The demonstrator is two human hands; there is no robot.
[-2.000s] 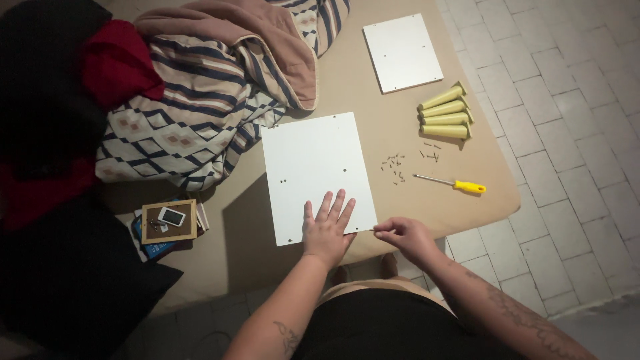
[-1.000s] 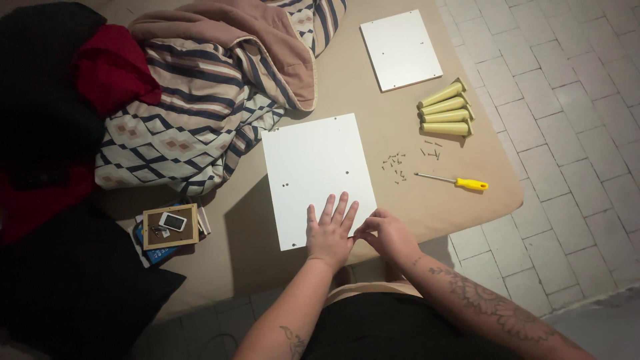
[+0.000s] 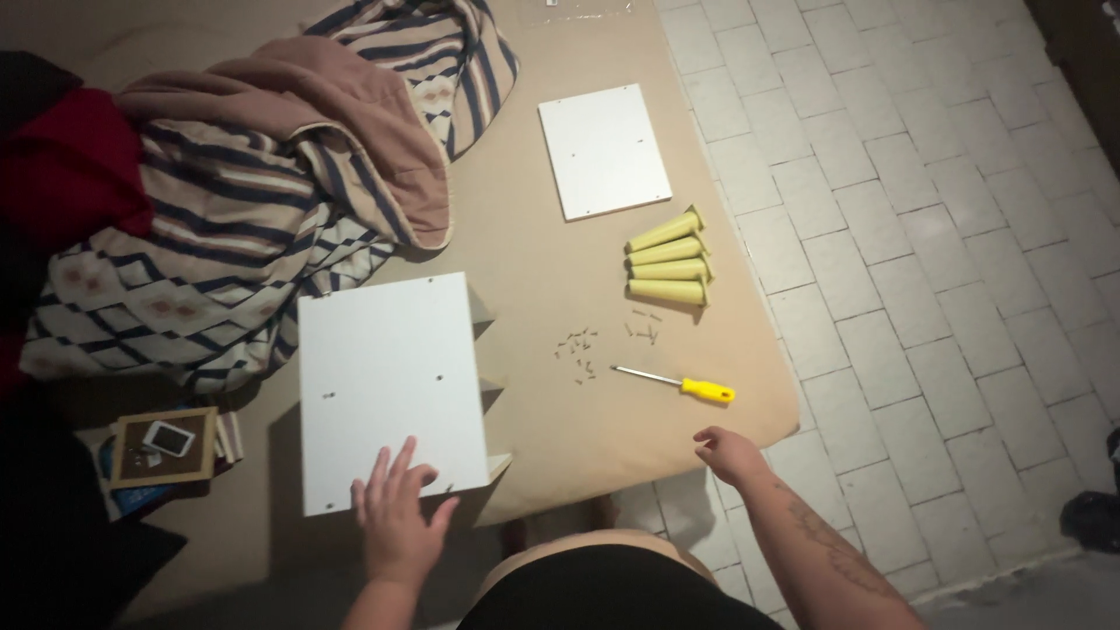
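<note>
My left hand (image 3: 402, 503) rests with spread fingers on the near edge of a white panel (image 3: 389, 376), the top of a piece with upright parts beneath it. A screw (image 3: 449, 488) sticks up at the panel's near right corner, beside my thumb. Over the bed's near right edge is my right hand (image 3: 726, 453), its fingers curled; whether something small is between them cannot be told. Closest to it lies a screwdriver with a yellow handle (image 3: 707, 391). Loose screws (image 3: 577, 344) are scattered left of the screwdriver.
Several yellow-green tapered legs (image 3: 669, 262) lie beside a smaller white panel (image 3: 604, 151). A patterned blanket (image 3: 227, 201) is heaped at the left. Below it, a framed board (image 3: 166, 472) carries a small white device (image 3: 169, 439). Tiled floor (image 3: 884, 262) borders the bed at right.
My right hand has moved right, away from the panel's near right corner, where it was beside my left hand. My left hand's fingers have shifted toward the panel's near edge.
</note>
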